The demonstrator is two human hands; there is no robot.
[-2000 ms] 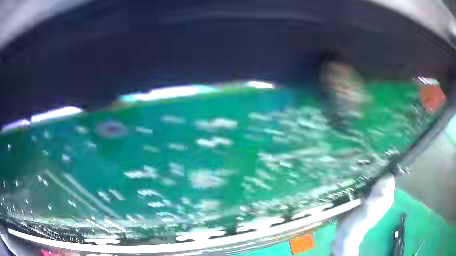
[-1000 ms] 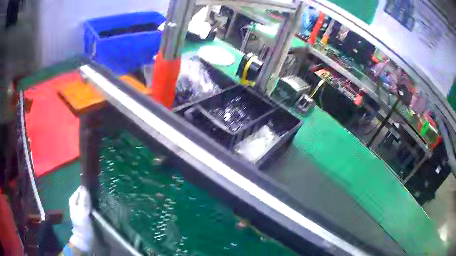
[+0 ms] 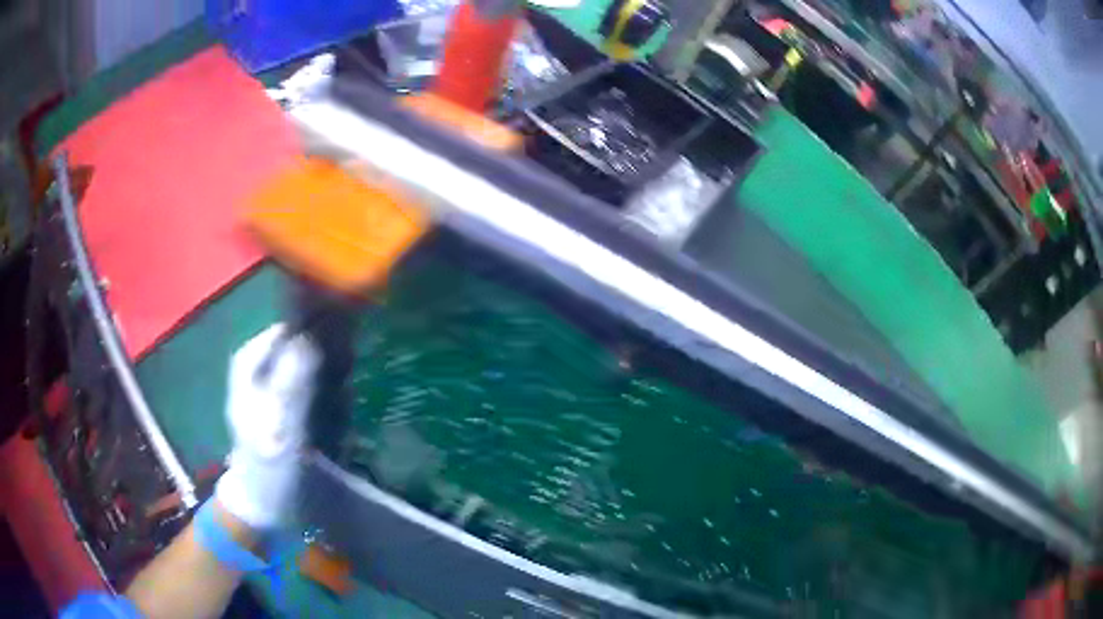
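The dark pallet frame (image 3: 726, 345) with a bright metal rail lies slanted across the view, its left end nearest me. It holds a green circuit board (image 3: 677, 472) with silvery solder points, blurred. An orange corner block (image 3: 339, 224) sits at its upper left corner. My left hand (image 3: 272, 423), in a white glove with a light-blue wrist band, is at the frame's left end bar, with its fingers closed around the bar. I cannot make out my right hand.
A red sheet (image 3: 182, 200) lies left. A black divided bin (image 3: 617, 133) with small silvery parts stands behind the frame, beside an orange-red post (image 3: 478, 61). A blue bin (image 3: 290, 24) is at the back. A small whitish shape (image 3: 309, 79) near the rail's end is unclear.
The view has swung from a close look at the board to the bench. Since the last earlier frame, my left hand and the frame's left end have moved right and up in view.
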